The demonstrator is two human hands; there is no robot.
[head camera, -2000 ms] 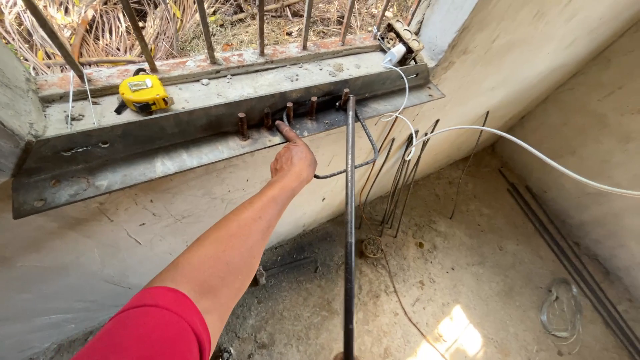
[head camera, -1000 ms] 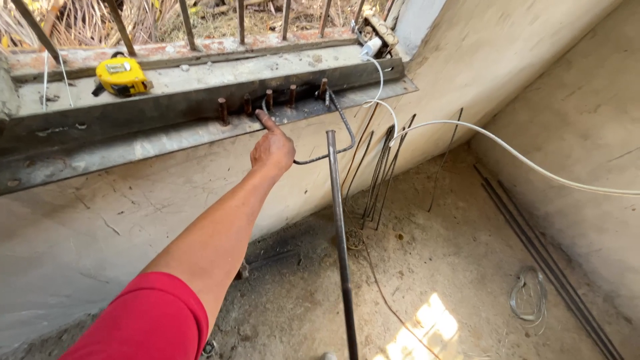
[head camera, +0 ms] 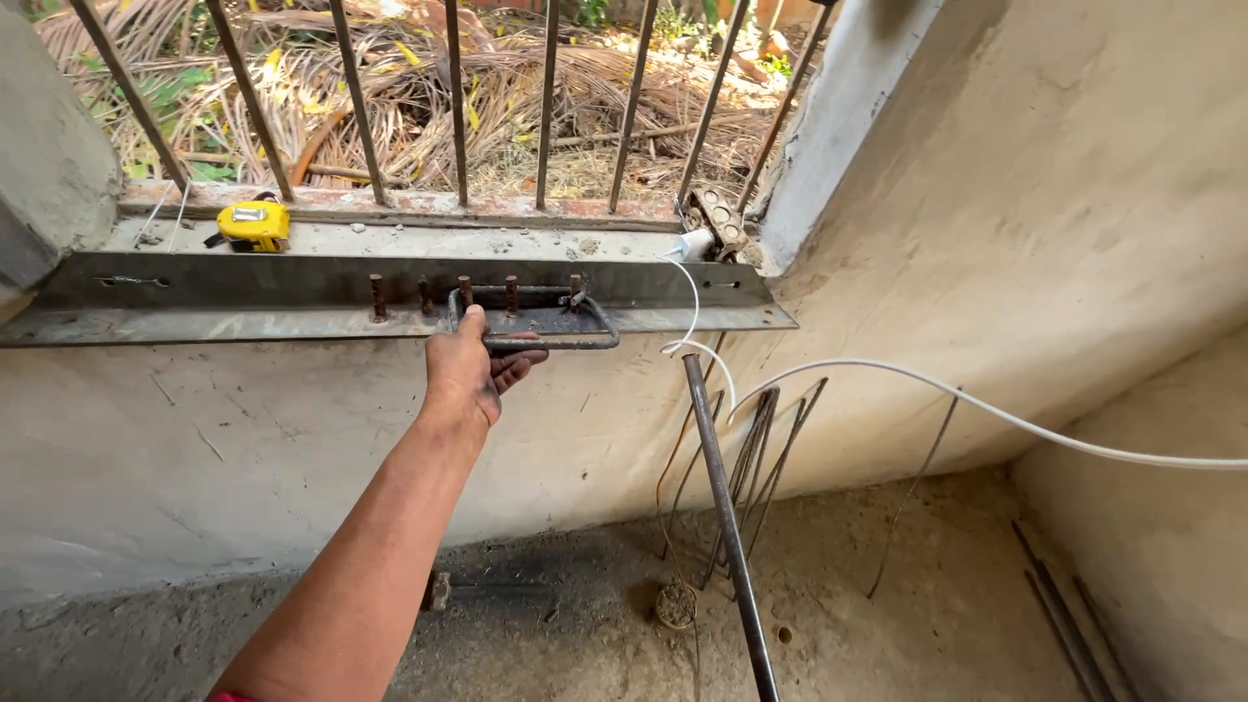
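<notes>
My left hand (head camera: 468,366) grips the near side of a bent steel rebar stirrup (head camera: 561,343), thumb on top and fingers beneath. The stirrup is a roughly rectangular loop lying among short upright rusty pegs (head camera: 377,297) on a steel angle bar (head camera: 234,322) along the window sill. Its hooked ends (head camera: 577,300) are by the rightmost peg. A long dark metal pipe (head camera: 726,517) slants down from just right of the stirrup to the bottom edge, apart from the stirrup. My right hand is out of view; what holds the pipe's lower end is not shown.
On the sill are a yellow tape measure (head camera: 253,226) and a white plug (head camera: 694,244) at an electrical outlet block (head camera: 720,222), its white cable (head camera: 907,370) running right. Thin rods (head camera: 756,468) lean on the wall. Window bars (head camera: 455,107) stand behind; dark bars (head camera: 1068,614) lie lower right.
The pipe has come away from the rightmost peg. The stirrup, earlier hanging out past the angle bar, now lies across the pegs as a loop, with my left hand gripping its near side. The view has shifted.
</notes>
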